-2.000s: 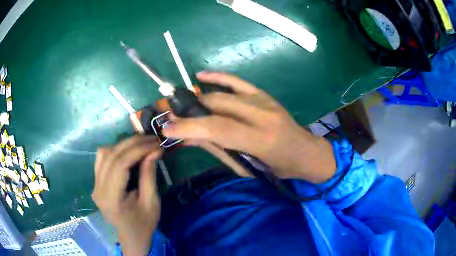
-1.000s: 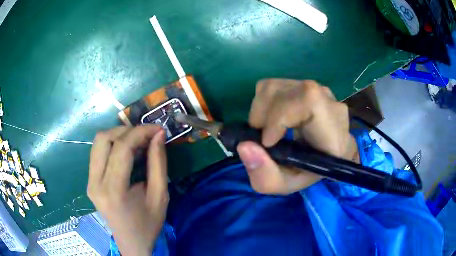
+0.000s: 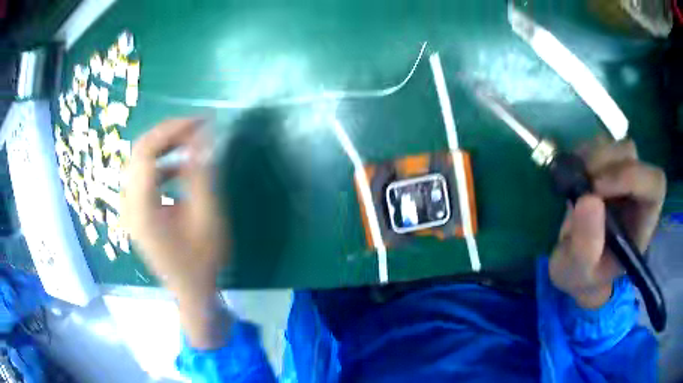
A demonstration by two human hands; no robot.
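Note:
The watch housing point(image 3: 419, 203), silver-rimmed with a dark circuit board, sits in the orange-brown fixture point(image 3: 470, 196), with two white tape strips across it. My right hand point(image 3: 610, 213) grips the soldering iron point(image 3: 571, 176) to the right of the fixture, its tip pointing up and left. My left hand point(image 3: 176, 224) is blurred at the right edge of the scattered pile of battery cells point(image 3: 112, 112). Small whitish pieces show at its fingers; I cannot tell if it holds one. Neither hand touches the fixture.
Solder wire point(image 3: 284, 99) runs across the green mat behind the fixture and curves up at its right end. A long white piece point(image 3: 580, 73) lies at the upper right. A brown tub point(image 3: 636, 13) is partly cut off at the top right. A white edge strip point(image 3: 49, 198) borders the cell pile.
The view has shifted left. My left hand has left the housing and moved left to the cell pile. My right hand has drawn the iron away from the housing to the right, tip now up-left.

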